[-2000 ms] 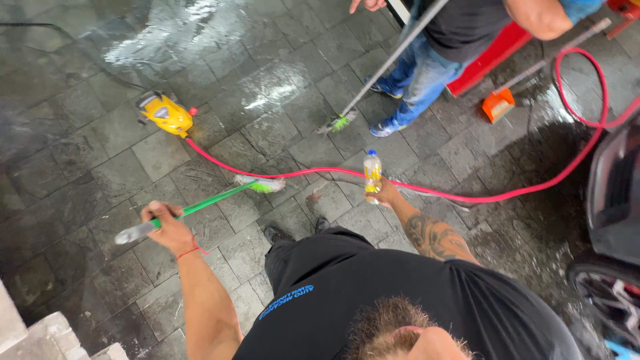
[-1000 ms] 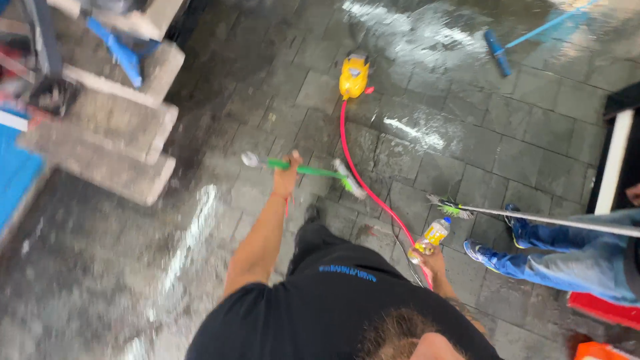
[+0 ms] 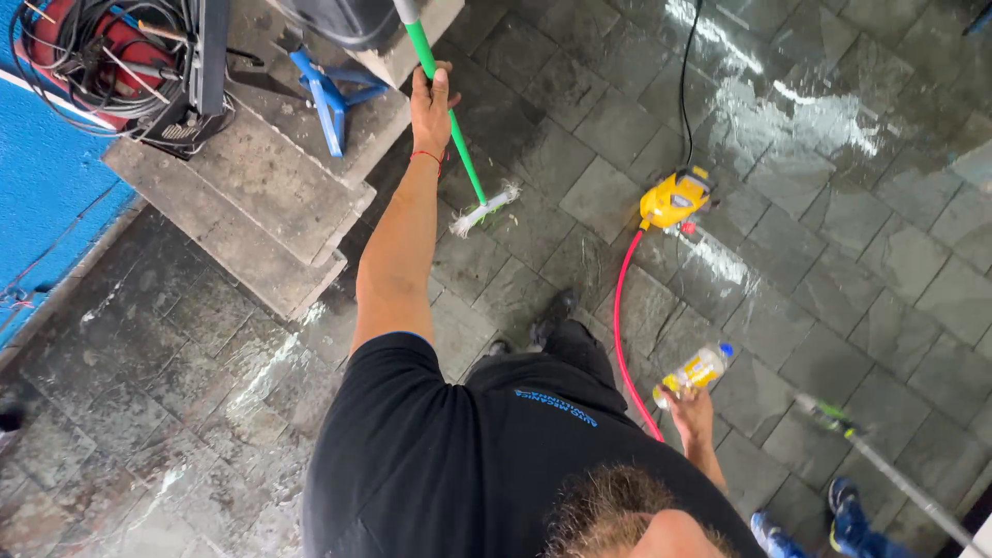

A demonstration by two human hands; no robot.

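My left hand, with a red string at the wrist, is wrapped around the green handle of a push broom. The broom's pale bristle head rests on the wet stone floor ahead of my feet. My right hand grips a clear plastic bottle with a yellow label and a blue cap, held tilted over the floor. Between the two hands a pink-red hose runs from a yellow pressure washer toward my body.
Concrete steps at upper left bear a blue metal stand, coiled cables and a dark container. A black cord trails from the washer. At lower right stands another person near a second broom. Wet patches shine on the floor.
The view has swung far toward the steps. My left hand, on the broom handle, now reaches out beside them. The bottle is still in my right hand.
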